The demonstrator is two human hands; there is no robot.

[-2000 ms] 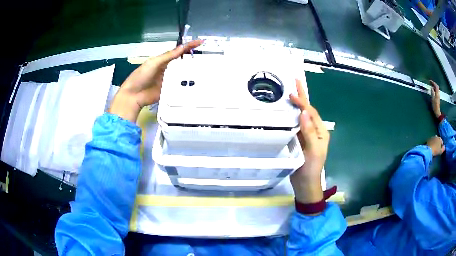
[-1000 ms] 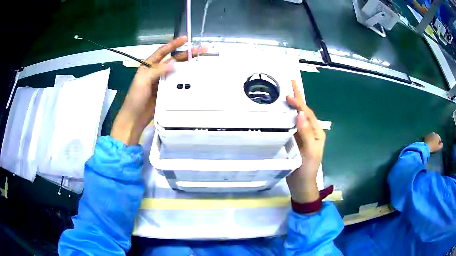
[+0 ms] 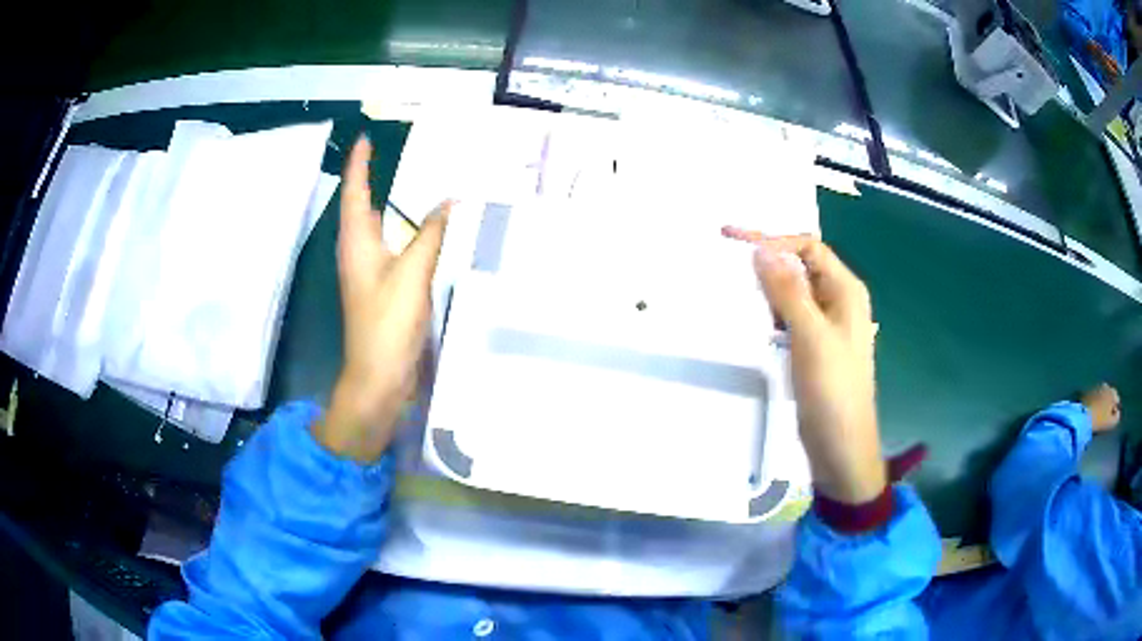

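Observation:
The white projector housing point(image 3: 601, 413) lies in front of me, with a face showing that has a shallow recess, a small dark hole and grey corner patches. The round lens hole is not visible. My left hand point(image 3: 382, 301) is at its left side, fingers apart and thumb near the upper left edge; contact is unclear. My right hand point(image 3: 827, 338) is on the upper right side, its fingers bent over the edge. A thin pale purple strip point(image 3: 544, 163) and a thin dark lead point(image 3: 403, 217) show behind the housing.
White sleeves point(image 3: 207, 276) are stacked at left. A white taped mat point(image 3: 576, 551) lies under the work. Beyond is a dark glossy conveyor point(image 3: 701, 63) with another white unit point(image 3: 1002, 69) at upper right. A coworker's blue sleeve and hand point(image 3: 1100, 408) are at right.
The housing has turned, so its lens-hole face is out of sight and a recessed face with grey patches shows. My left hand has opened off its side. My right hand stays at the right.

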